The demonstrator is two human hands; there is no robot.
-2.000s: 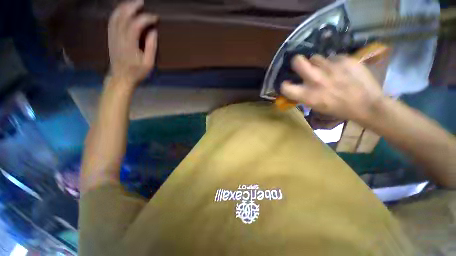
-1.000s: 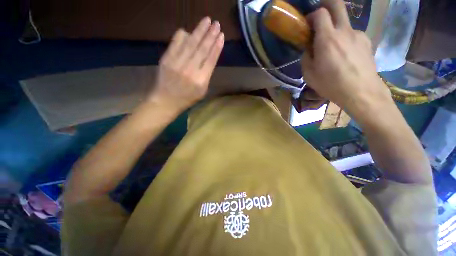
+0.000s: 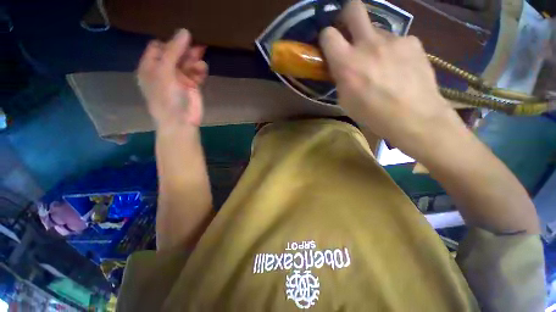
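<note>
The steam iron (image 3: pixel 305 61) sits at the upper middle, its pointed tip to the left and its orange-brown handle showing. My right hand (image 3: pixel 390 76) is shut on the handle. The brown garment (image 3: pixel 189 23) lies flat along the top, cut off by the frame edge, with the iron over its front part. My left hand (image 3: pixel 174 79) is left of the iron, in front of the garment, fingers partly curled and apart, slightly blurred, holding nothing visible. A dark padded board (image 3: pixel 235 64) shows under the garment's front edge.
Tan cardboard or cloth (image 3: pixel 235 102) lies below the board on my side. A ribbed yellow-brown hose (image 3: pixel 475 97) runs right from the iron towards a pale plate (image 3: pixel 518 52). A blue crate (image 3: pixel 116 207) stands at the lower left on the green floor.
The iron has moved left in my right hand from the pale plate side onto the brown garment. My left hand, nearer the iron a second ago, has moved back left and its fingers have curled.
</note>
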